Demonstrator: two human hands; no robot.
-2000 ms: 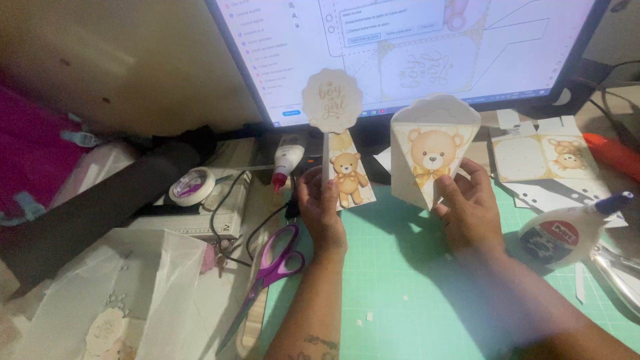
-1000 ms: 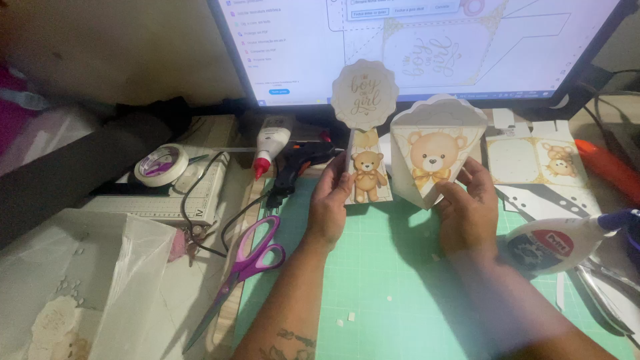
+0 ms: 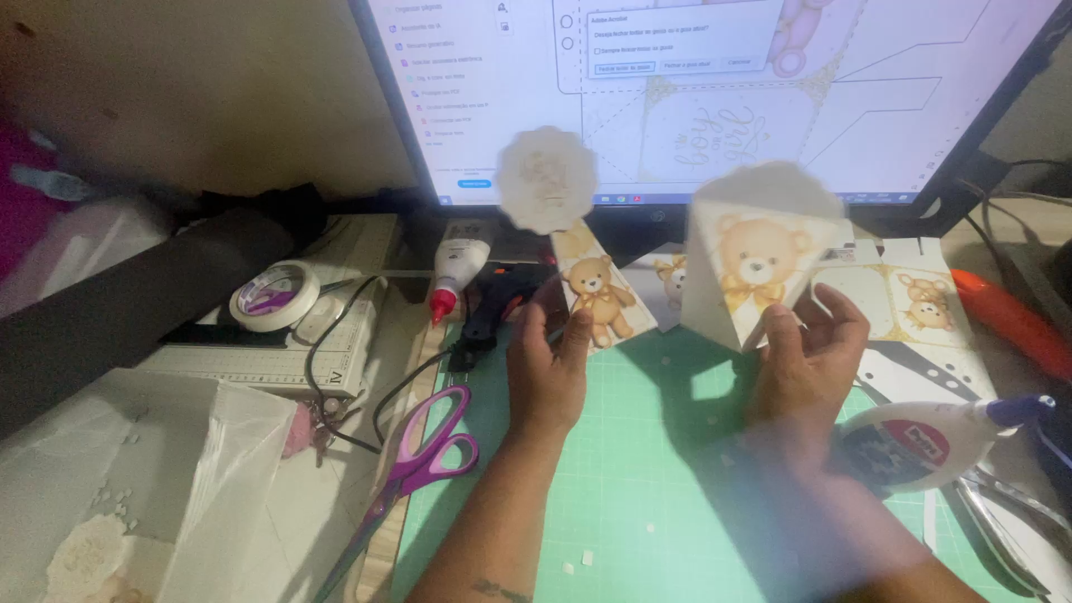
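My left hand (image 3: 548, 360) holds a small paper box (image 3: 607, 293) printed with a teddy bear, between thumb and fingers. A round scalloped paper tag (image 3: 547, 180) stands above that box, blurred. In my right hand (image 3: 804, 360) is a larger tapered paper box (image 3: 758, 251) with a teddy bear and a yellow bow on its front and a scalloped top. Both pieces are raised above a green cutting mat (image 3: 636, 469), apart from each other. Behind them lies printed cardstock (image 3: 892, 293) with bears. Purple-handled scissors (image 3: 419, 461) lie left of my left forearm.
A monitor (image 3: 662, 216) stands behind the mat. Left are a red-tipped glue bottle (image 3: 459, 264), a tape roll (image 3: 276, 293) on a paper trimmer (image 3: 335, 368), cables and a translucent bag (image 3: 209, 469). A white glue bottle (image 3: 913, 444) and metal pliers-like tool (image 3: 997, 519) sit right.
The small box and its tag have tilted and now stand farther from the larger box than one second ago. Both hands keep their hold.
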